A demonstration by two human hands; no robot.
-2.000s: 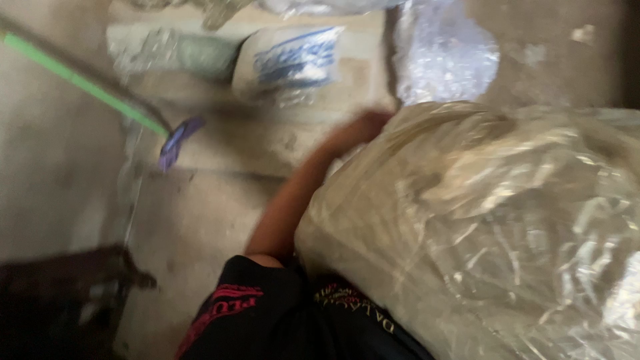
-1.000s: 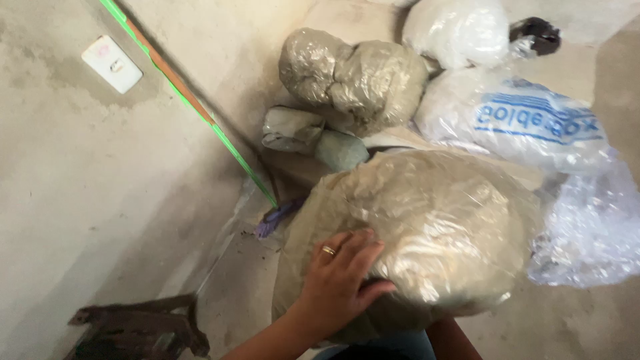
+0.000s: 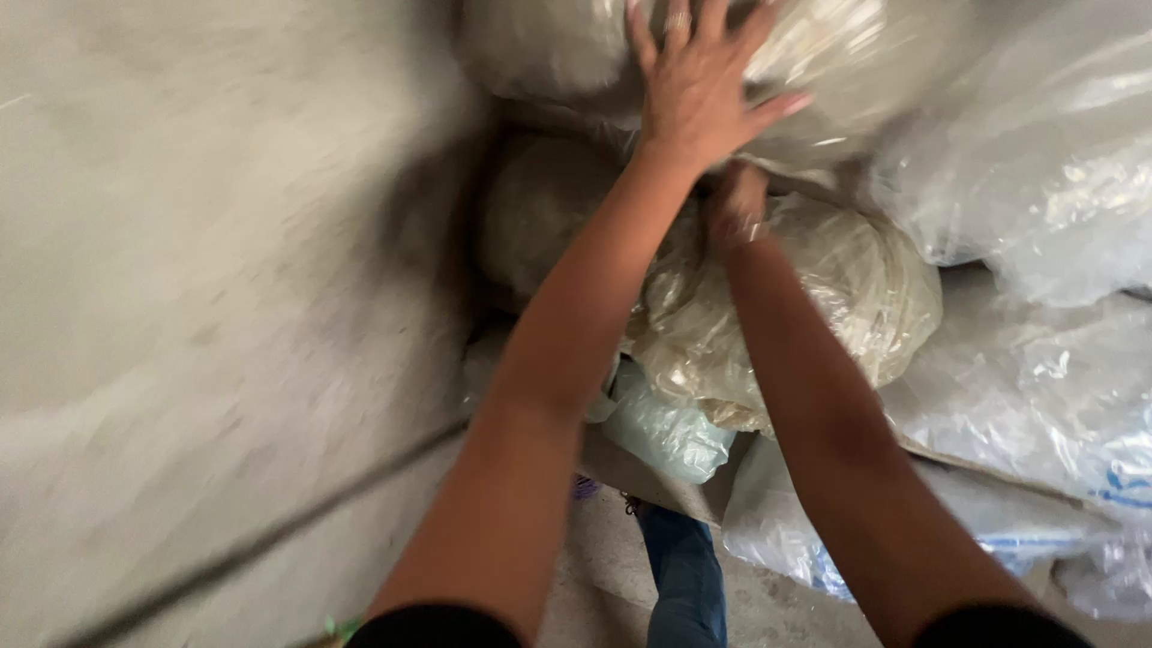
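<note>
My left hand, a ring on one finger, presses with spread fingers on a large clear plastic bag at the top of the pile. Just below it, my right hand is blurred and partly hidden at the lower edge of that bag; its fingers cannot be made out. Under my right forearm lies a tan, wrinkled plastic bag. A pale green plastic bag sits beneath that one.
A bare wall rises close on the left, with a dark pole slanting across its lower part. Whitish plastic bags, some with blue print, are stacked at the right. My jeans-clad leg is on the floor below.
One second ago a large bag was low in front of me with my left hand on top; now both arms reach forward to the upper pile. The view has shifted strongly.
</note>
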